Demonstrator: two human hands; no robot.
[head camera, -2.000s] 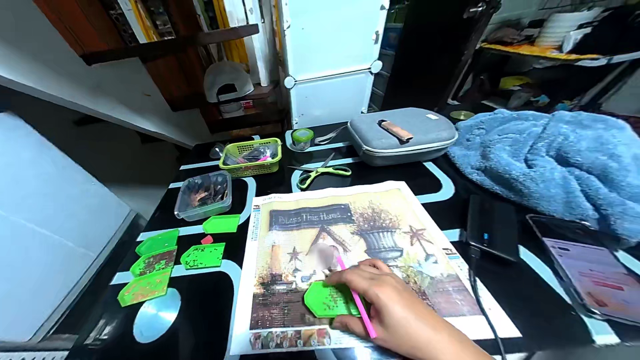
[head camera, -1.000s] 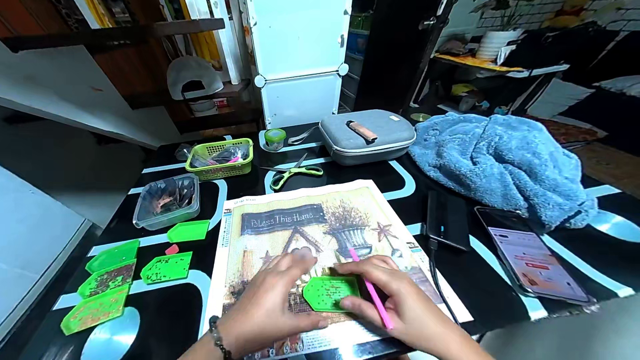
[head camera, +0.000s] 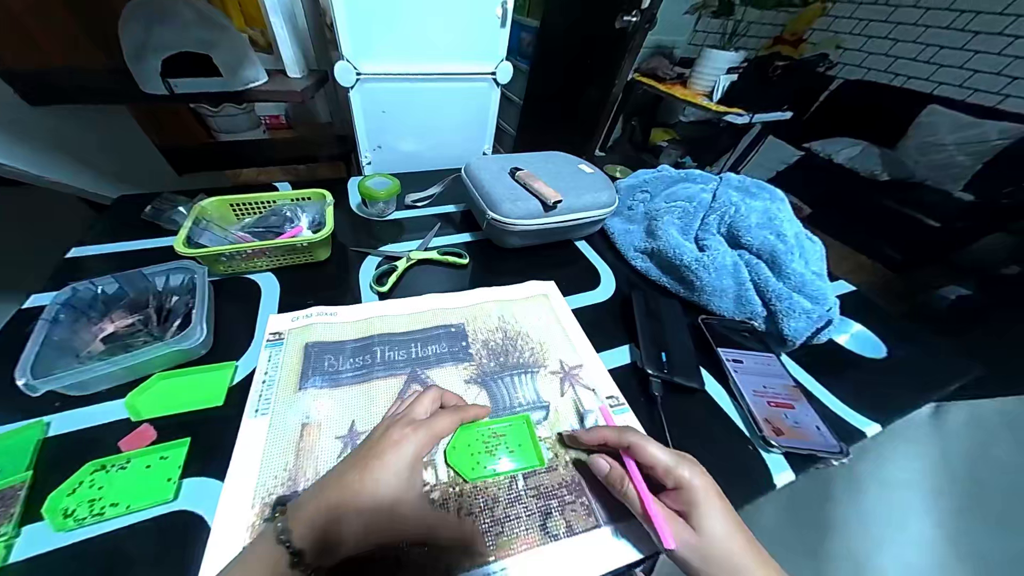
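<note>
A diamond painting canvas (head camera: 384, 360) with a printed picture lies on the black table. On its lower middle is a small green plastic tray (head camera: 496, 448) with a few dark drills in it. My left hand (head camera: 416, 432) is at the tray's left edge, its thumb and fingers against the tray's corner. My right hand (head camera: 648, 480), right of the tray and over the canvas, holds a pink applicator pen (head camera: 638, 480) between thumb and fingers. The pen slants, its upper end pointing away from me. Beside the canvas at the left lie more green trays (head camera: 116, 484) and a pink wax piece (head camera: 138, 437).
Behind the canvas are green-handled scissors (head camera: 416, 258), a lidded jar (head camera: 379, 196) and a grey zip case (head camera: 540, 196). A green basket (head camera: 260, 258) and a clear plastic tub (head camera: 120, 360) stand left. At the right lie a blue fluffy cloth (head camera: 720, 240), a power bank (head camera: 666, 340) and a phone (head camera: 772, 392).
My left hand, out of view two seconds ago, has come in over the canvas to the tray. My right hand, earlier touching the tray, is now apart from it with the pink pen.
</note>
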